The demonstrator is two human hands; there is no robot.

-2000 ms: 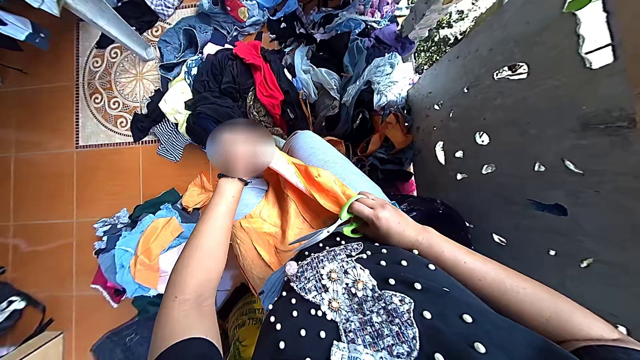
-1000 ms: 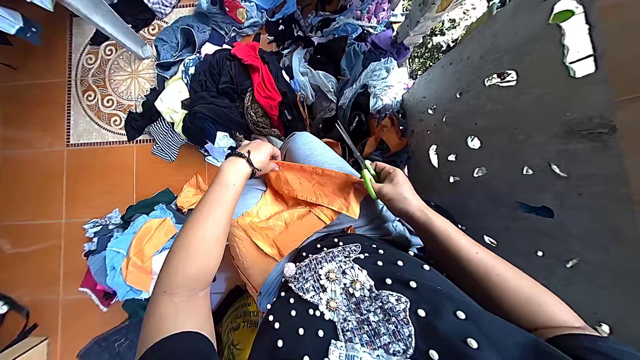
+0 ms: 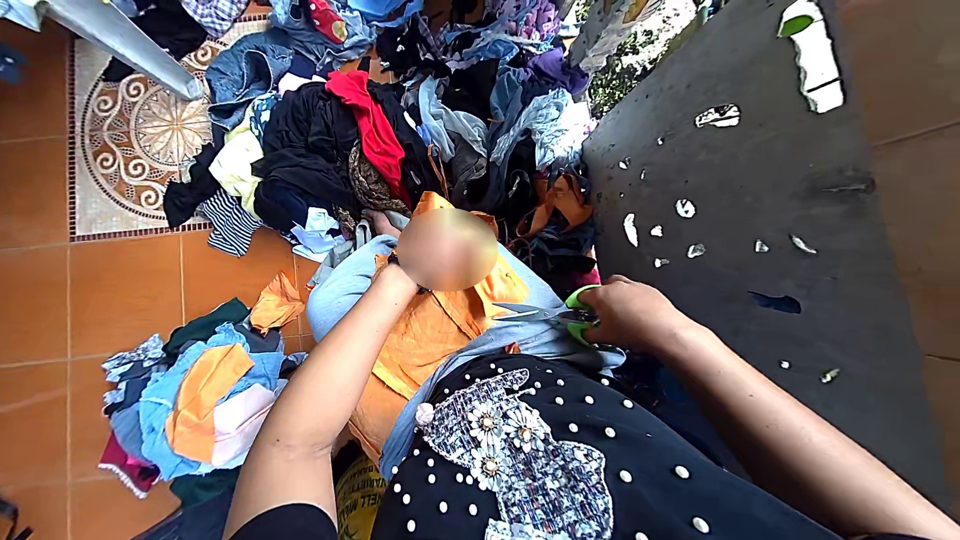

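Note:
An orange cloth [image 3: 431, 337] lies over my lap, on light blue-grey fabric [image 3: 341, 289]. My left hand [image 3: 446, 251] is over the upper part of the cloth; a blurred patch covers it, so its fingers and grip are hidden. A dark bracelet is partly visible at that wrist. To the right, my right hand [image 3: 626, 311] holds green-handled scissors [image 3: 581, 315] by the handles. Their blades point left, parted a little, with the tips near the right edge of the orange cloth.
A large heap of mixed clothes [image 3: 322, 142] lies ahead. A smaller pile of cut cloth pieces [image 3: 202, 405] sits on the tiled floor at the left. A grey panel with holes [image 3: 742, 187] stands close on the right. A pale leg-like bar [image 3: 127, 49] reaches in at the upper left.
The scissors were raised with blades pointing up and away a second ago; now they point left, lower over my lap. The orange cloth, stretched between my hands then, has shifted and bunched.

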